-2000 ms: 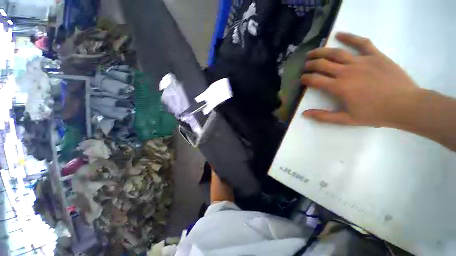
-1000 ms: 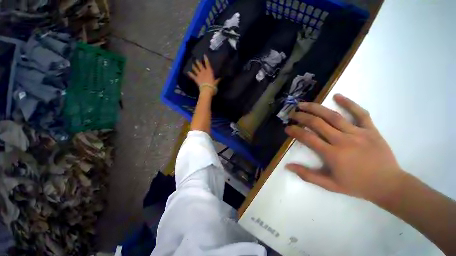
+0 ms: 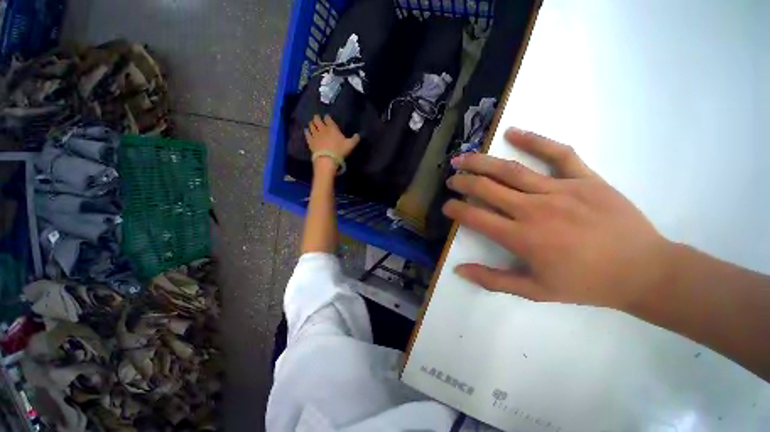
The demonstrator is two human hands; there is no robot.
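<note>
A blue plastic crate (image 3: 275,148) stands beside the white table and holds several dark bundles. My left hand (image 3: 329,139) lies with fingers spread on the near end of the leftmost dark bundle (image 3: 371,21), which has a pale tie (image 3: 341,74) round it. A second dark bundle (image 3: 397,139) with a pale tie (image 3: 426,97) lies to its right, then an olive-khaki strip of cloth (image 3: 426,177). Another pale tie (image 3: 479,122) shows at the table edge. My right hand (image 3: 549,224) rests spread and empty on the white table (image 3: 658,110), fingertips at its edge.
A green crate (image 3: 165,202) stands on the grey floor (image 3: 241,76) at left, beside stacked grey-blue pieces (image 3: 80,198). Grey-brown cloth heaps (image 3: 135,354) lie below and above them (image 3: 110,80). Dark lettering shows on the table's near part.
Two seconds ago a dark tied bundle was raised outside the crate, over my left arm; tied bundles now lie inside, my left hand on one. The view has shifted; my right hand stays on the table.
</note>
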